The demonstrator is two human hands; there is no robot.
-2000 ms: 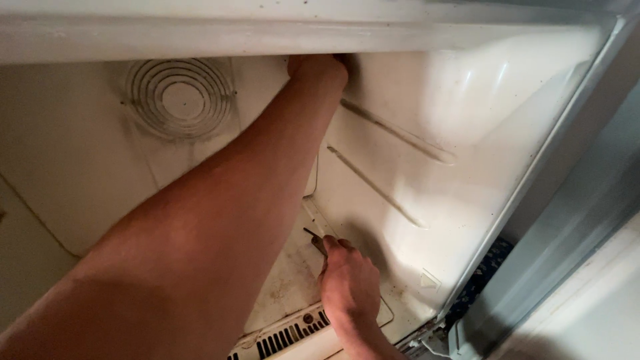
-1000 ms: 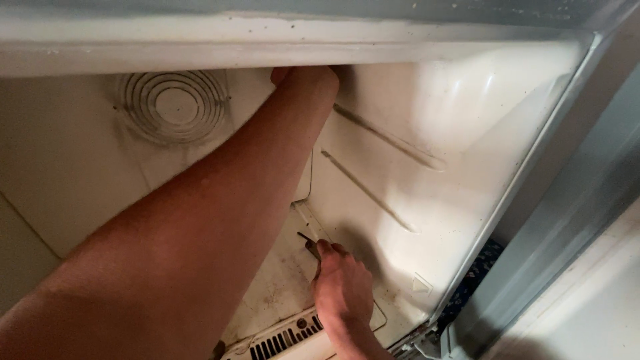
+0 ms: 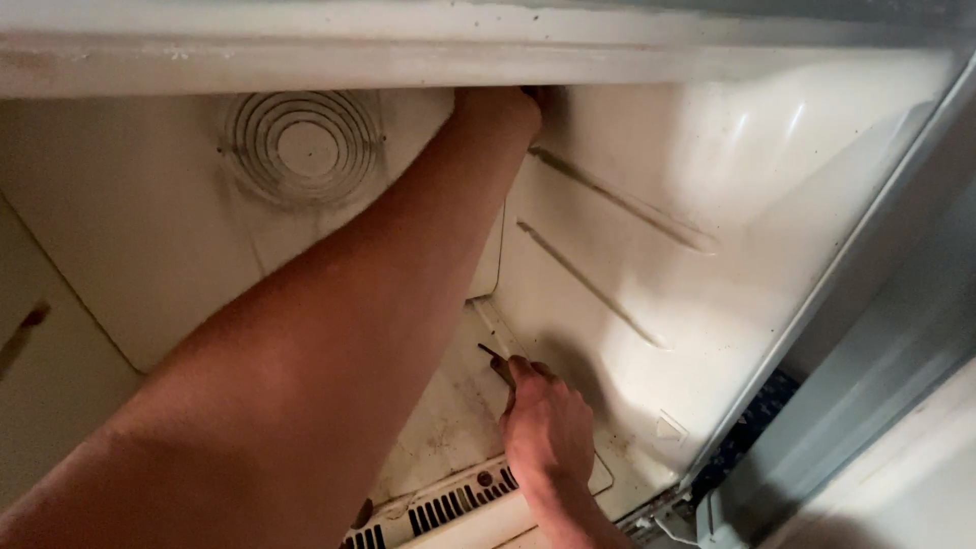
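My left arm reaches across the inside of a white refrigerator compartment. Its wrist is at the top, by the corner where the back panel (image 3: pixel 183 252) meets the right side wall; my left hand (image 3: pixel 499 107) is mostly hidden behind the upper front edge. My right hand (image 3: pixel 549 415) is low, above the compartment floor, closed around a small tool with a thin dark shaft (image 3: pixel 489 351), whose tip points up and left. The handle is mostly covered by the fingers, so the kind of tool cannot be told.
A round fan grille (image 3: pixel 307 148) is in the back panel. Two shelf ridges (image 3: pixel 621 202) run along the right wall. A slotted vent strip (image 3: pixel 446 507) crosses the stained floor's front. The opened door (image 3: pixel 862 389) stands at the right, with dark patterned fabric behind the gap.
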